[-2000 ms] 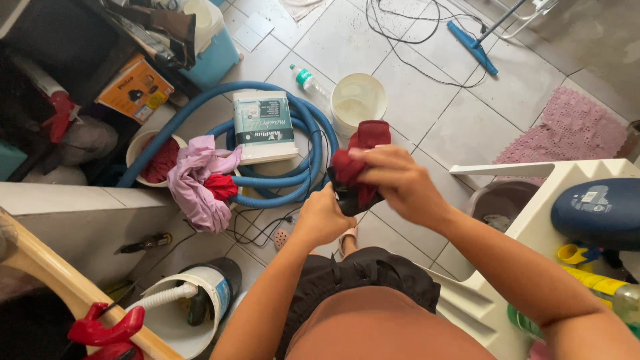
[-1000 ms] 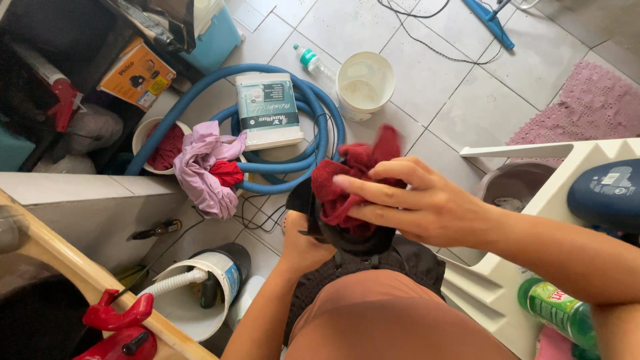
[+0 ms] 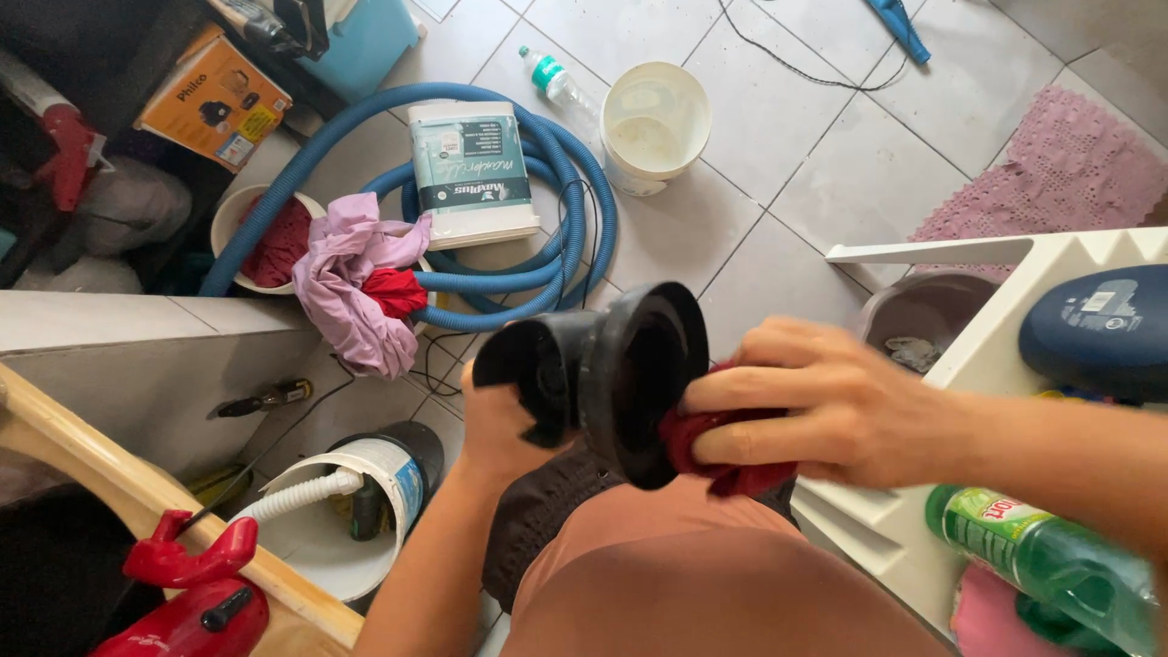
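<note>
In the head view, my left hand point(image 3: 502, 424) grips a black plastic pipe-like part point(image 3: 643, 383) from its left side; the part has a wide round rim and a side opening. A dark red cloth point(image 3: 716, 438) is bunched in my right hand point(image 3: 803, 401), pressed against the rim's right edge. My right hand is slightly blurred. Beyond the part lie a coiled blue corrugated hose point(image 3: 579, 219) and a white plastic container point(image 3: 470, 173). A lilac and red cloth point(image 3: 356, 283) drapes over the hose at the left.
A white bucket point(image 3: 655, 119) and a plastic bottle point(image 3: 558, 80) stand and lie on the tiles. At lower left, another bucket point(image 3: 338, 557) holds a white corrugated tube. A white plastic shelf unit point(image 3: 958, 365) at right carries a blue bottle point(image 3: 1100, 333) and a green bottle point(image 3: 1040, 547).
The black part has tilted so its round opening faces right. The red cloth, bunched over its top a second ago, is now at the right rim with my right hand.
</note>
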